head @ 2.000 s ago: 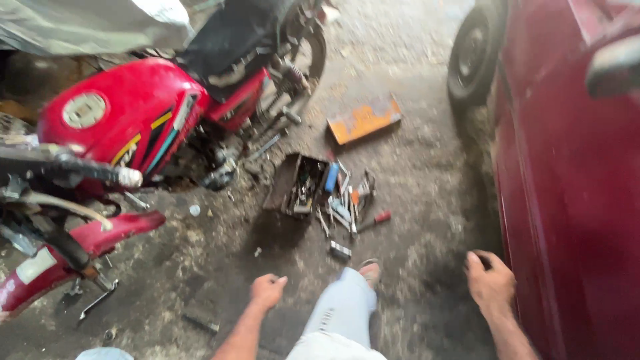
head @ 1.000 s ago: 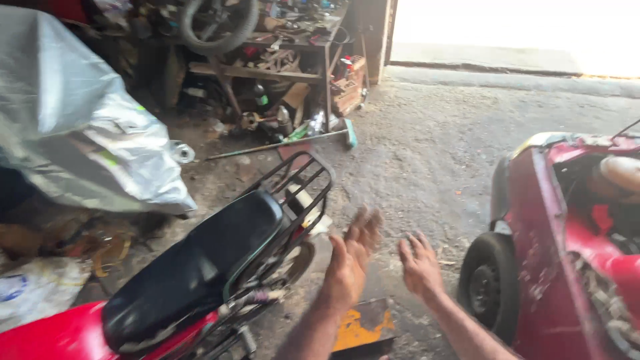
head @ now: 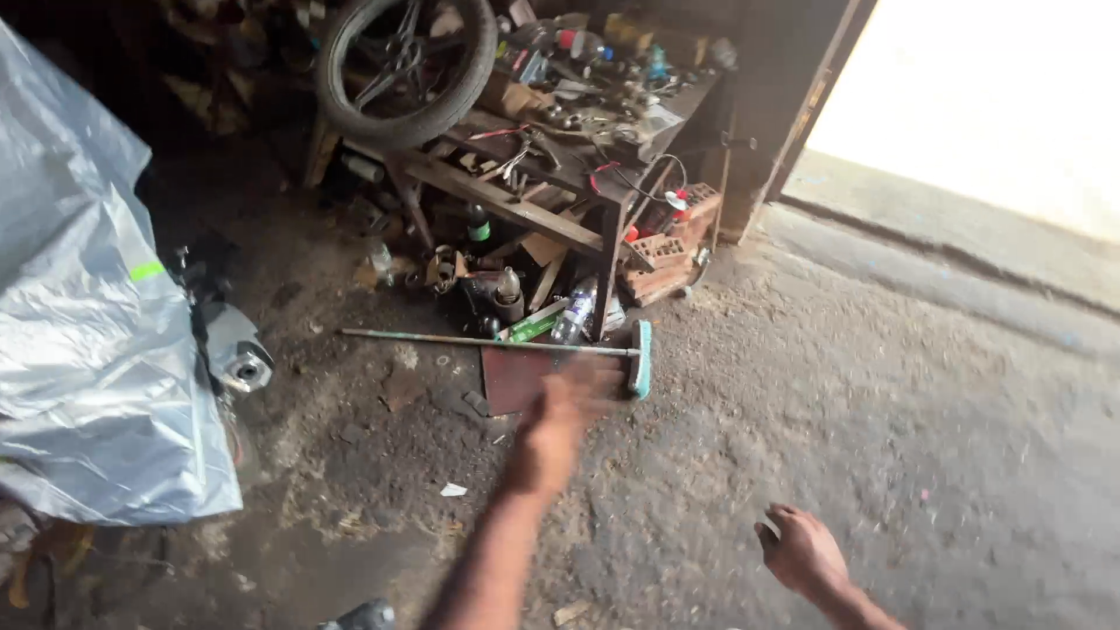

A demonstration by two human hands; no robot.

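My left hand [head: 560, 429], blurred by motion, reaches forward over the floor with its fingers apart and holds nothing. Its fingertips overlap a dark red flat panel [head: 516, 381] in the view; whether they touch it I cannot tell. A broom [head: 643, 360] with a turquoise head lies beyond the hand, its long handle running left. My right hand [head: 801, 547] hangs lower right above the concrete floor, fingers partly curled, with nothing seen in it. A cluttered workbench [head: 560, 229] stands behind the broom, with a motorcycle wheel [head: 407, 70] at its left end.
A silver cover [head: 87, 350] drapes over something at the left, with a metal part [head: 241, 363] beside it. Plastic bottles [head: 575, 311] and a green box [head: 534, 322] lie under the bench. Hollow bricks [head: 661, 254] stand by its right leg. A doorway sill [head: 945, 262] runs along the right.
The view has swung away from the motorcycle and red car toward the workbench. My hands, close together a second ago, are now farther apart.
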